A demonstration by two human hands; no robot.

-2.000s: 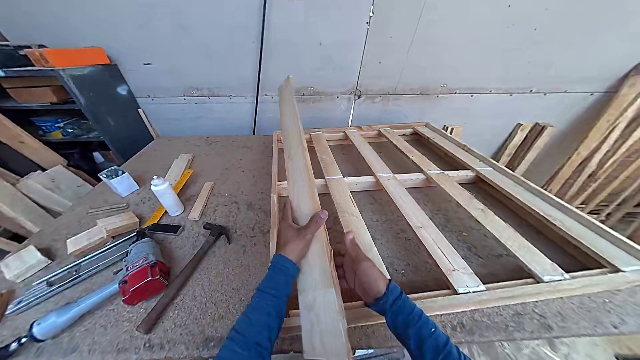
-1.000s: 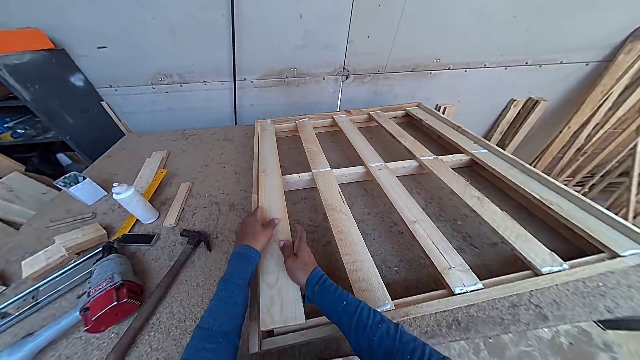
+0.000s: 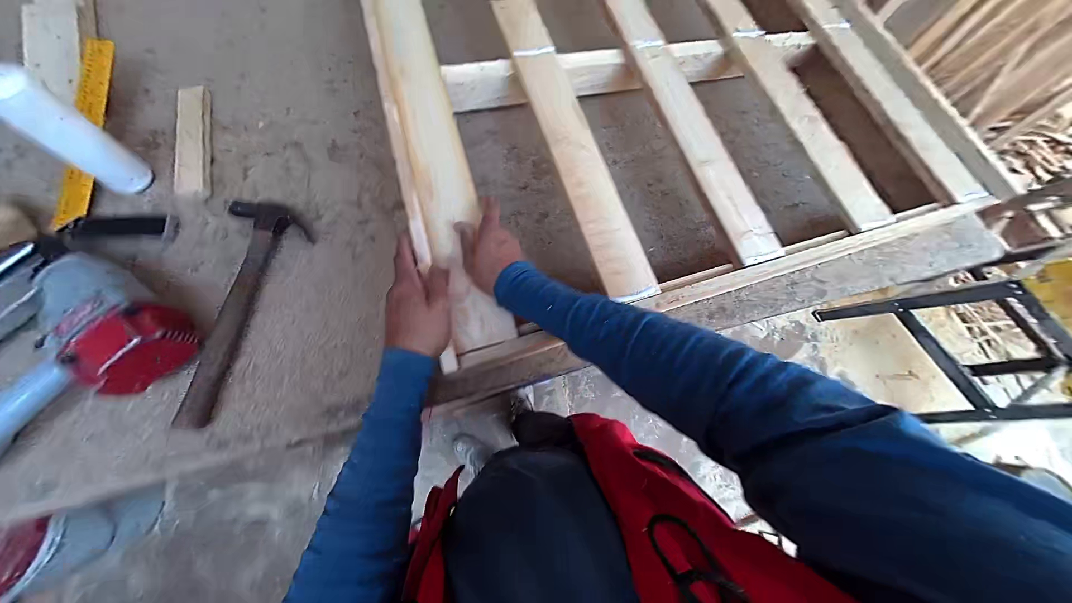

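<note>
A pale wooden slat (image 3: 431,142) lies along the left side of a wooden frame (image 3: 754,268), its near end by the frame's front rail. My left hand (image 3: 417,310) rests at the slat's left edge, fingers along the frame's outer side. Across the slat, my right hand (image 3: 490,251) touches its right edge, thumb toward the left. Whether the fingers grip it firmly is hard to tell. Several more slats, such as one just right of my hand (image 3: 578,159), cross the frame over a middle crosspiece (image 3: 586,74), with whitish marks near their ends and middles.
On the table left of the frame lie a claw hammer (image 3: 239,314), a red and grey power tool (image 3: 126,343), a small wood strip (image 3: 193,142), a white bottle (image 3: 75,130) and a yellow ruler (image 3: 88,126). A black metal frame (image 3: 963,352) stands beyond the table's edge at right.
The slat was held tilted above the frame two seconds ago; it came down onto the left side. Both hands are now at its near end. The view has tipped downward.
</note>
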